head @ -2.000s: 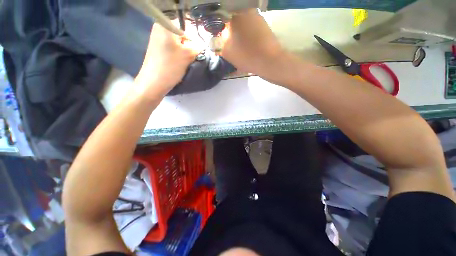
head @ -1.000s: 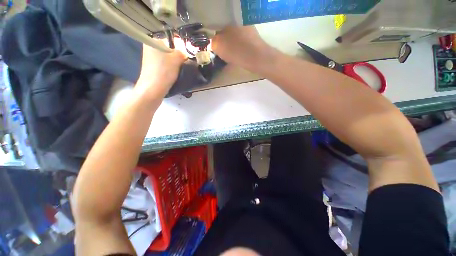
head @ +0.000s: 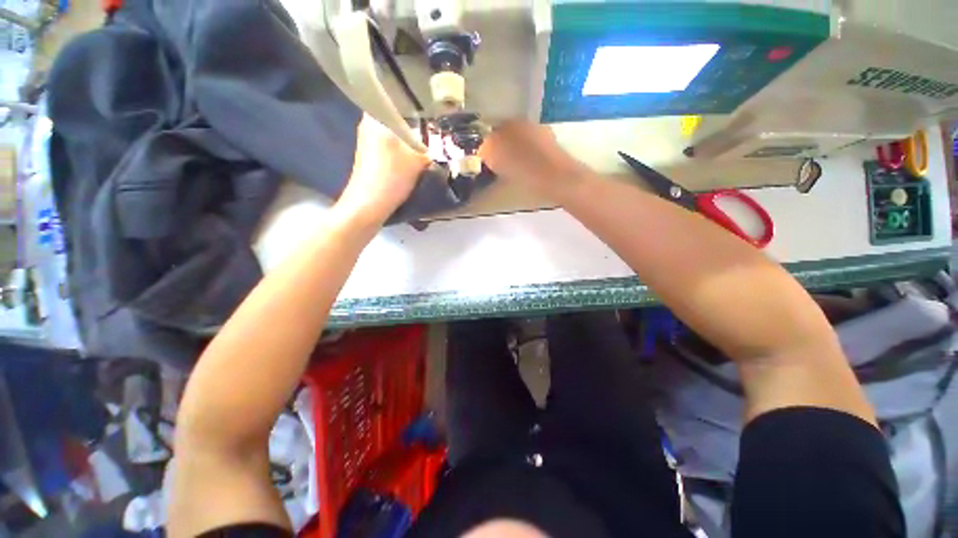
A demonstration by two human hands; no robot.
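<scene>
The dark grey jacket point(head: 158, 200) lies heaped on the left of the machine table, one narrow part running to the needle area. My left hand point(head: 387, 173) holds the cloth just left of the presser foot area point(head: 460, 142). My right hand point(head: 523, 156) is at the right side of the foot, on the cloth; its fingertips are partly hidden by the machine parts. The sewing machine head point(head: 494, 42) stands over both hands. The cloth edge under the foot is small and blurred.
Shears point(head: 725, 210) with a red handle lie right of my right forearm. A control panel point(head: 672, 74) with a lit screen is above. A small green tray point(head: 898, 210) sits far right. A red crate point(head: 362, 410) is below the green table edge point(head: 483, 305). Grey cloth hangs at lower right.
The view has tilted up, so the control panel and more of the machine head show. Both hands remain at the needle area, holding the cloth.
</scene>
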